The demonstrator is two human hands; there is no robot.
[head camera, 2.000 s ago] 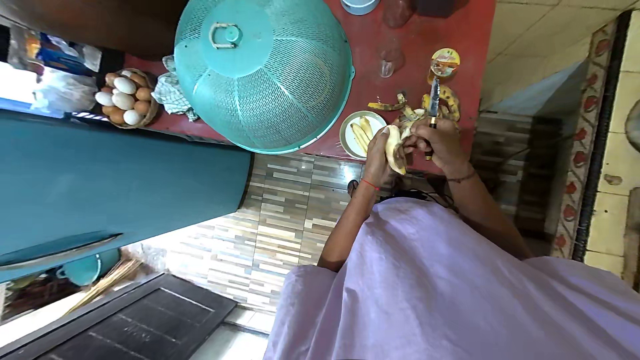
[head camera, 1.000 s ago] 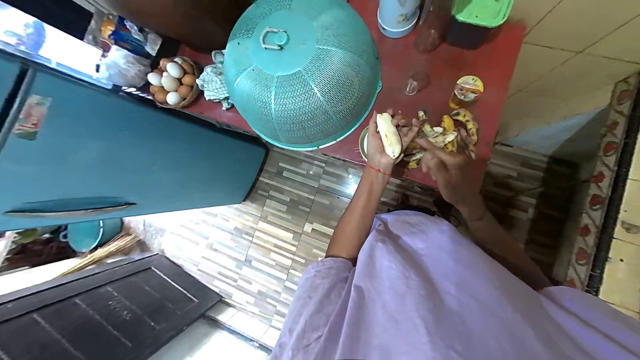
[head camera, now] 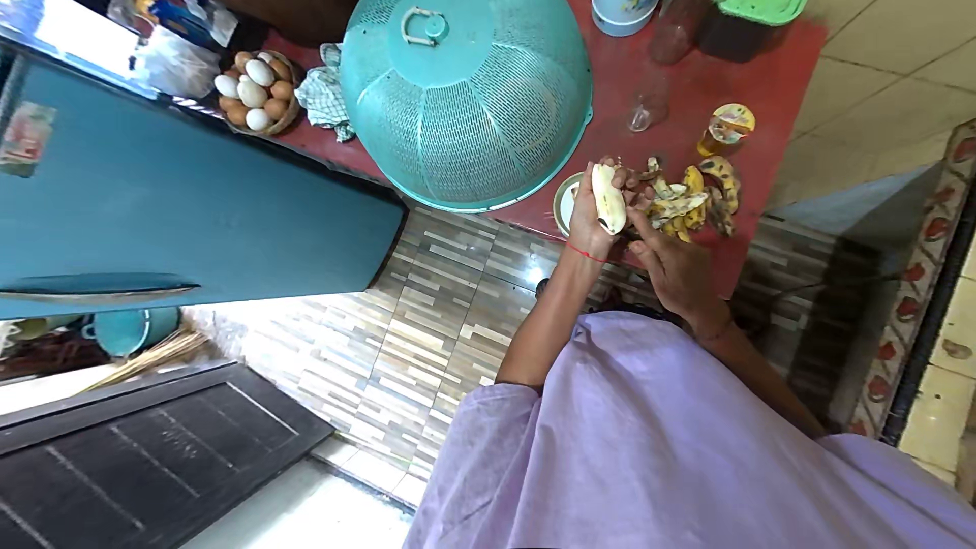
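A peeled banana (head camera: 608,200) lies in the palm of my left hand (head camera: 591,213), whose fingers curl around its right side. My right hand (head camera: 675,271) is just right of it, the index finger pointing toward the banana; I see nothing held in it, though its palm side is hidden. Below the left hand, a round plate (head camera: 563,204) is partly covered by it. Yellow bananas (head camera: 694,187) with brown spots and opened banana peels (head camera: 675,206) lie beyond my right hand on the red table (head camera: 618,84). No knife is visible now.
A teal mesh food cover (head camera: 465,99) takes up the table's middle. Behind the bananas stand a lidded plastic cup (head camera: 727,130) and a clear glass (head camera: 646,113). A basket of eggs (head camera: 259,91) and a checked cloth (head camera: 326,95) lie left; a blue refrigerator (head camera: 191,198) stands nearer.
Two seconds ago my right hand held a knife beside the banana; it no longer shows. The banana, earlier with peel about it, now rests bare in my left palm. The view has shifted.
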